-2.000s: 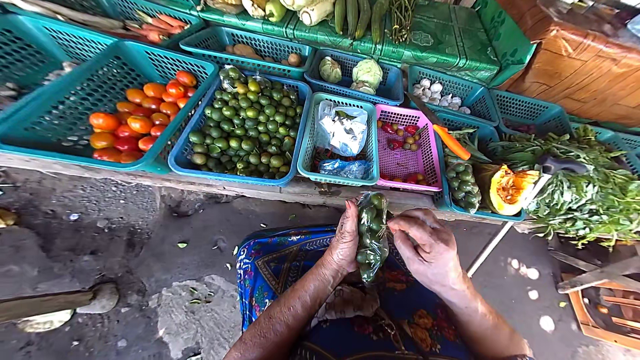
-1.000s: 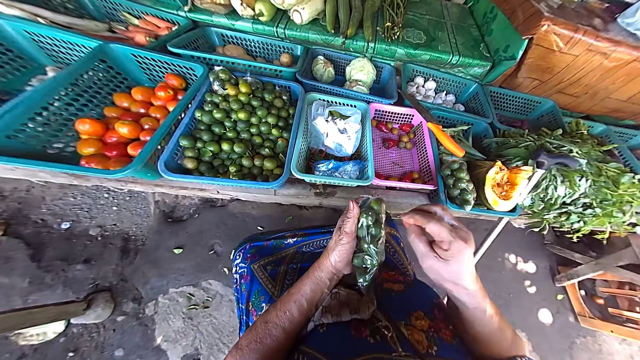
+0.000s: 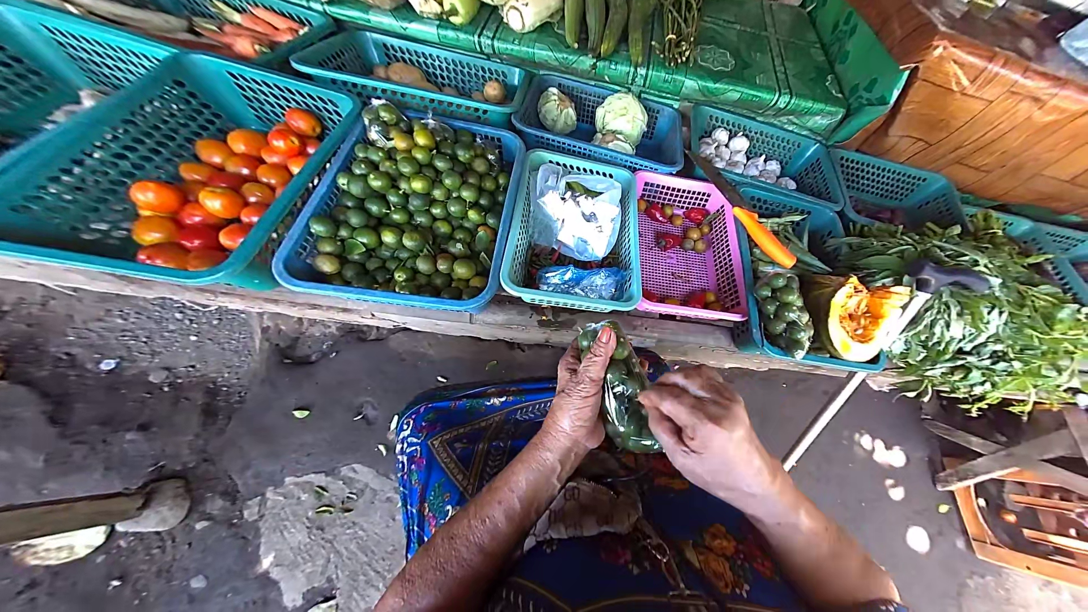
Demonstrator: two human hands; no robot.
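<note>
A clear plastic bag of small green citrus fruits [image 3: 627,399] is held above my lap. My left hand [image 3: 582,391] grips its left side, thumb near the top. My right hand [image 3: 701,421] is at the bag's right side, fingers bent and fingertips against or very near the plastic; whether they pinch it is not plain. Beyond my hands stand a blue basket of loose green citrus [image 3: 408,212], a light green basket [image 3: 512,263] with plastic bags [image 3: 578,212], and a pink basket [image 3: 693,268] with small peppers. A similar filled bag [image 3: 782,314] lies farther right.
An orange-handled knife [image 3: 763,240] rests across the baskets at the right, near a cut squash [image 3: 863,319] and leafy greens [image 3: 994,331]. Tomatoes [image 3: 221,202] fill part of a teal basket at the left. A wooden ledge [image 3: 357,319] runs under the baskets; a wooden crate [image 3: 977,531] stands lower right.
My right hand was clear of the bag a second ago and is now back against or close to its side. My left hand has kept hold of the bag.
</note>
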